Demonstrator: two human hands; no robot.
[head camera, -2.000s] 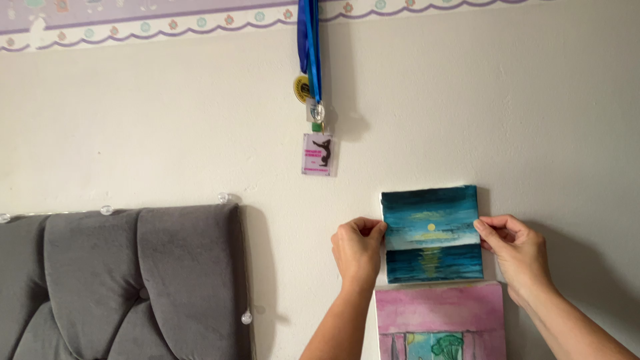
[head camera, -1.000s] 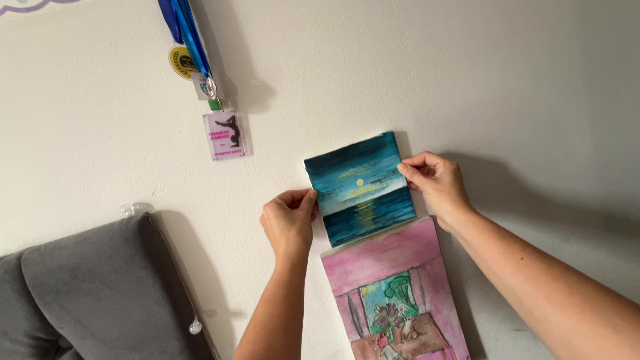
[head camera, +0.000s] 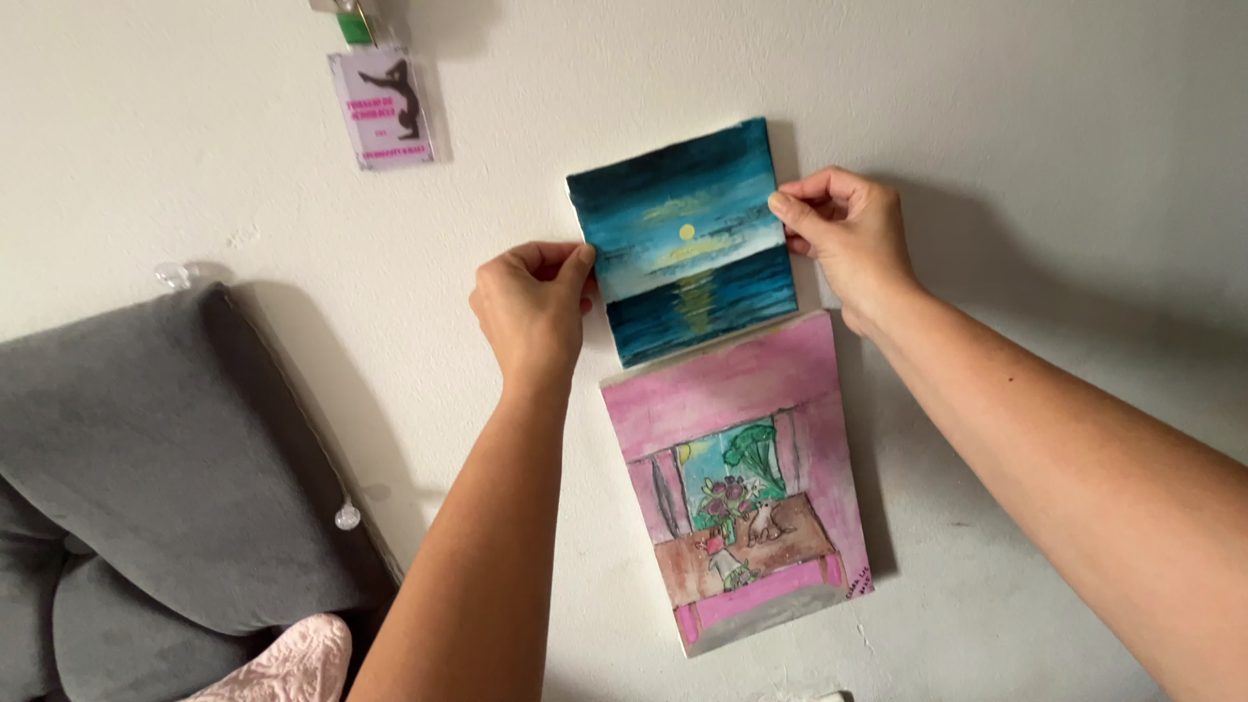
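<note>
A small canvas painting of a moonlit or sunlit sea is against the wall, tilted in the view. My left hand pinches its left edge between thumb and fingers. On its right edge, my right hand has the same kind of pinch, thumb on the painted face. Just below is a larger pink canvas painting, showing a window, a table with flowers and small figures. Whether the two canvases touch cannot be told. Neither hand holds the pink canvas.
A grey tufted headboard stands at the left, with clear round bulbs along its edge. Part of a pink textured fabric item shows at the lower left. A plastic tag with a gymnast figure hangs on the wall at the upper left.
The view has shifted and tilted strongly, and more of the pink canvas shows. Both hands keep their hold on the sea painting's side edges above it.
</note>
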